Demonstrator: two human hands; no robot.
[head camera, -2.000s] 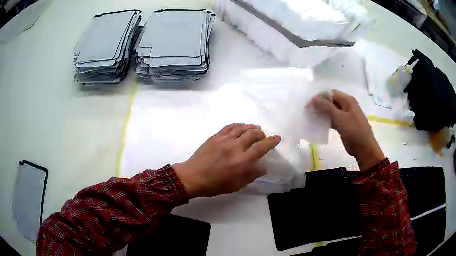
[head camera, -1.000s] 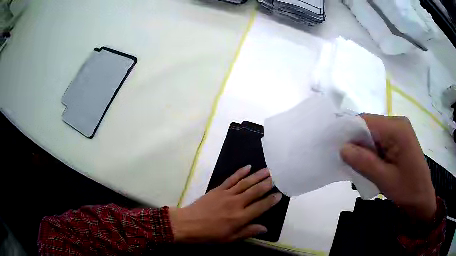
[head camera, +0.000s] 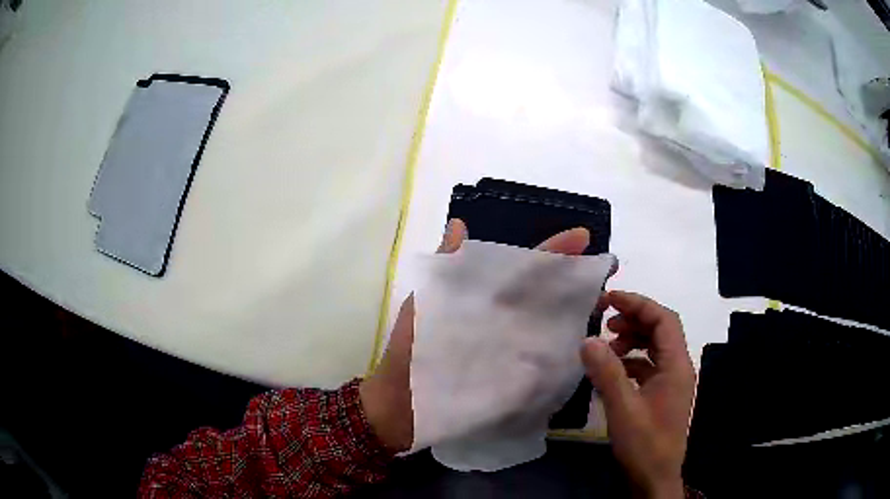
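Observation:
A thin white backing sheet (head camera: 503, 341) hangs limp and wrinkled over a black panel (head camera: 527, 210), whose stepped top and part of its right side show. My left hand (head camera: 390, 380) is behind the sheet; two fingertips show past its top edge, and the rest is mostly hidden, so its grip cannot be told. My right hand (head camera: 639, 375) is at the sheet's right edge, thumb against it and fingers curled. The panel lies on the white work sheet (head camera: 527, 97).
A backed panel (head camera: 156, 175) lies alone at left. A pile of loose backing sheets (head camera: 698, 88) is at upper right. Dark panel stacks (head camera: 795, 239) are at the right edge. Yellow tape (head camera: 415, 166) borders the work sheet. The table's curved edge runs along the lower left, over a dark floor.
The view has shifted. The sheet came from the right to over the black panel. My left hand went from flat on the panel to behind the sheet; my right hand moved to its right edge.

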